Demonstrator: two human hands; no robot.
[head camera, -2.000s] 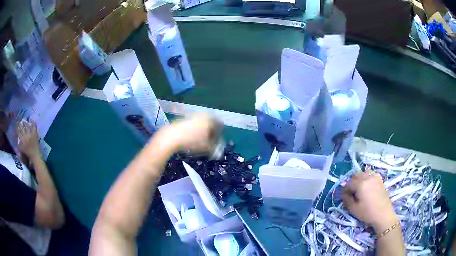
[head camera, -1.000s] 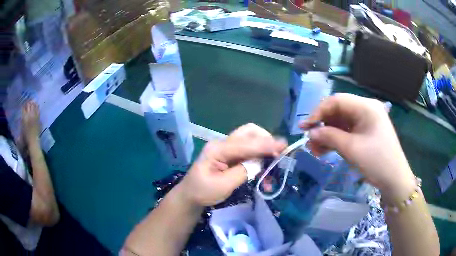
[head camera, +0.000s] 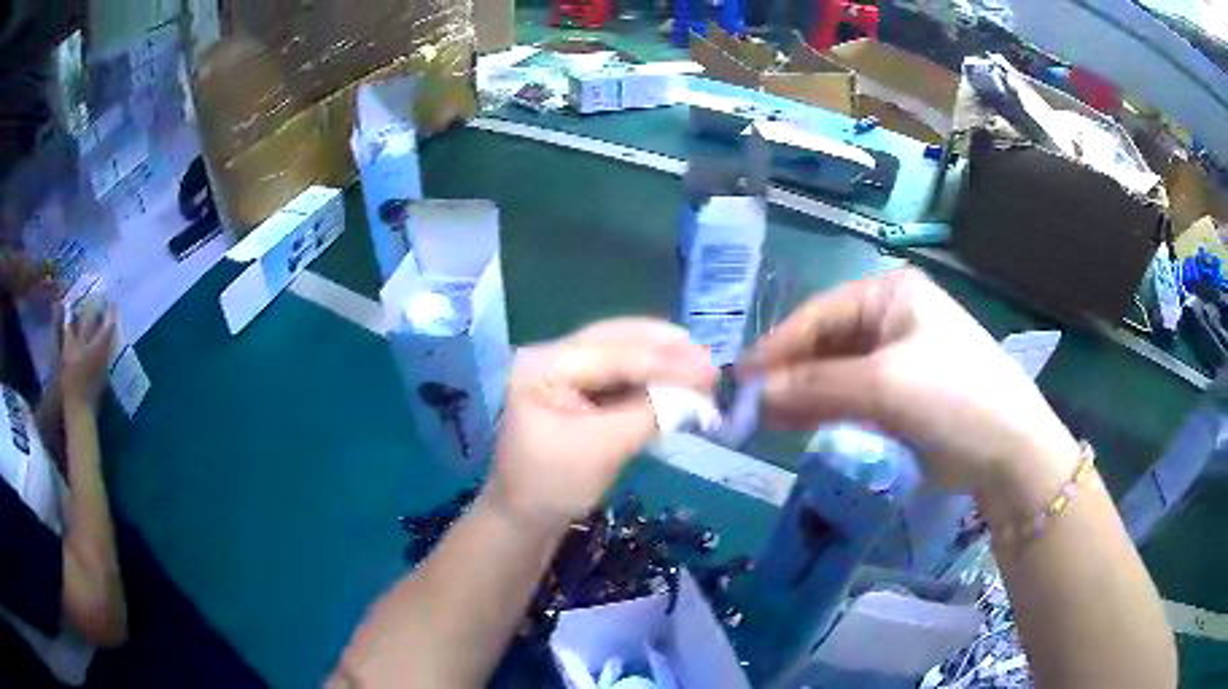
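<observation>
My left hand (head camera: 579, 417) and my right hand (head camera: 896, 384) meet fingertip to fingertip at mid-view, raised above the work surface. My left hand pinches a small white piece (head camera: 683, 409). My right fingertips pinch a blurred pale strap (head camera: 739, 420), with a small dark bit beside it. How the pieces join is too blurred to tell. Below lies the black cable pile (head camera: 626, 545). An open box (head camera: 694, 633) with a white device inside stands at the lower edge. Another open box with a rounded device (head camera: 855, 464) is partly behind my right hand.
Open boxes (head camera: 455, 370) stand at left and beyond the rail (head camera: 727, 468); one (head camera: 721, 269) stands on the conveyor. A closed box (head camera: 283, 256) lies at left. White straps (head camera: 976, 653) lie lower right. A brown carton (head camera: 1057, 229) stands across. A neighbouring person's arm (head camera: 88, 471) is at left.
My hands have come from the cable and strap piles to meet at mid-view. The strap's loop, hanging clear a second ago, is now small and blurred between my fingertips. The view has shifted.
</observation>
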